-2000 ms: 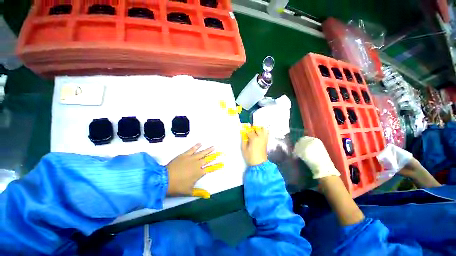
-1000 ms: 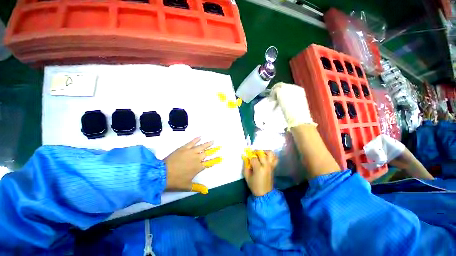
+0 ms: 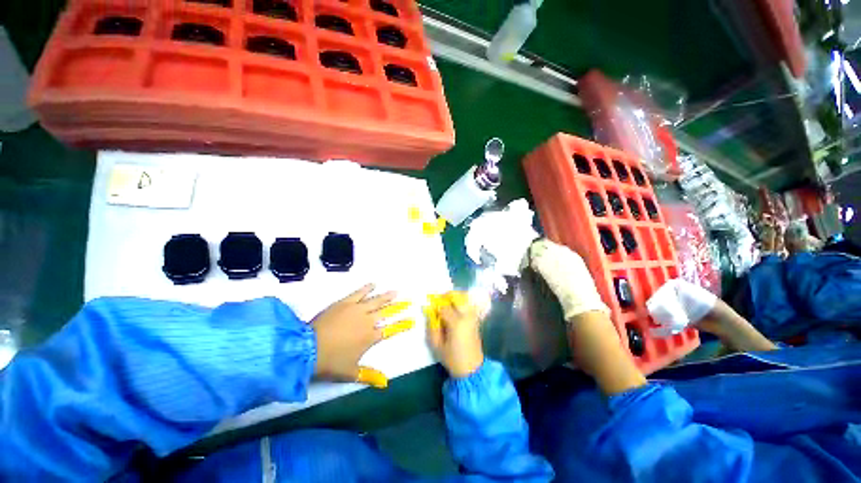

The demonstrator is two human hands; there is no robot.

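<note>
Four black octagonal watch cases, the leftmost (image 3: 187,258) and rightmost (image 3: 337,252) among them, lie in a row on the white work pad (image 3: 123,283). My left hand (image 3: 354,335) lies palm down on the pad, below and right of the row, with fingers apart and yellow finger cots on. It holds nothing. My right hand (image 3: 455,330) is at the pad's right edge, fingers curled, with yellow cots on the tips. Its palm side is hidden, so I cannot tell whether it holds something small. Loose yellow finger cots (image 3: 430,226) lie at the pad's upper right.
An orange foam tray stack (image 3: 245,141) stands beyond the pad. A dispenser bottle (image 3: 463,196) and a crumpled wipe (image 3: 500,236) are right of it. A coworker's gloved hand (image 3: 566,276) is beside the wipe; another (image 3: 682,304) is at the right foam tray (image 3: 557,203). A sample card (image 3: 151,186) lies upper left.
My right hand has moved left onto the pad's edge. My left hand stays spread. The coworker's nearer gloved hand went onto the wipe, then back off it. The view has shifted slightly.
</note>
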